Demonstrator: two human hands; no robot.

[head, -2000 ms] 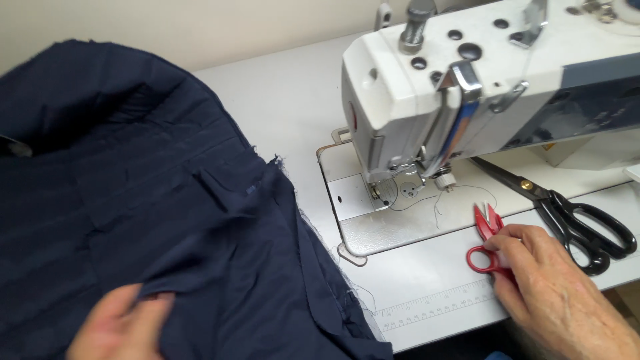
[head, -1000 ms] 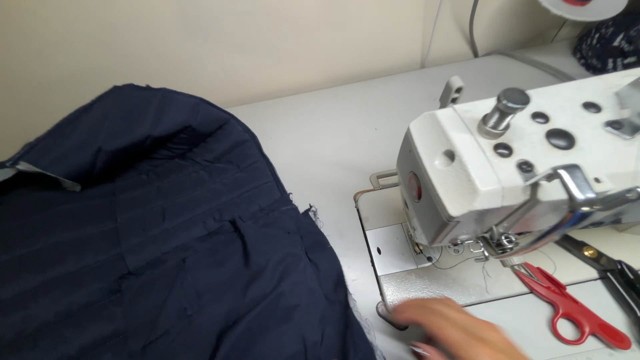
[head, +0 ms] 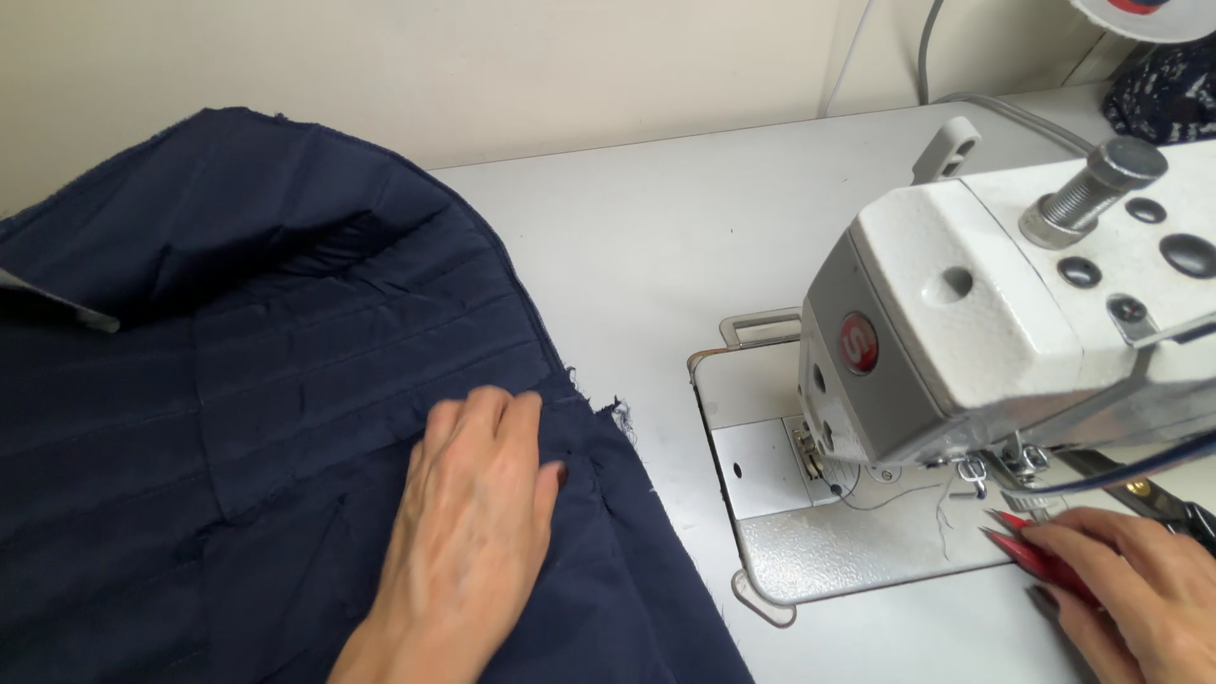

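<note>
A dark navy quilted garment piece [head: 313, 380] with frayed edges covers the left of the table. My left hand [head: 475, 522] lies on it near the frayed corner, fingers bent against the cloth; whether they pinch it is not clear. At the lower right my right hand [head: 1130, 589] has its fingers on red thread snips [head: 1043, 560], whose pointed tips face left over the machine bed. A white sewing machine [head: 1007, 313] stands above them, with loose dark thread [head: 893, 503] on its bed.
Black-handled shears [head: 1164, 503] lie behind my right hand, partly hidden. The machine's bed plate [head: 855, 556] is set in the white tabletop [head: 608, 237]. A grey cable [head: 1016, 109] and dark patterned fabric [head: 1164, 90] are at the back right, by the wall.
My left hand has come up onto the garment near its frayed corner. The red snips lay untouched one second ago; my right hand is now on them. The view has shifted left since the first frame.
</note>
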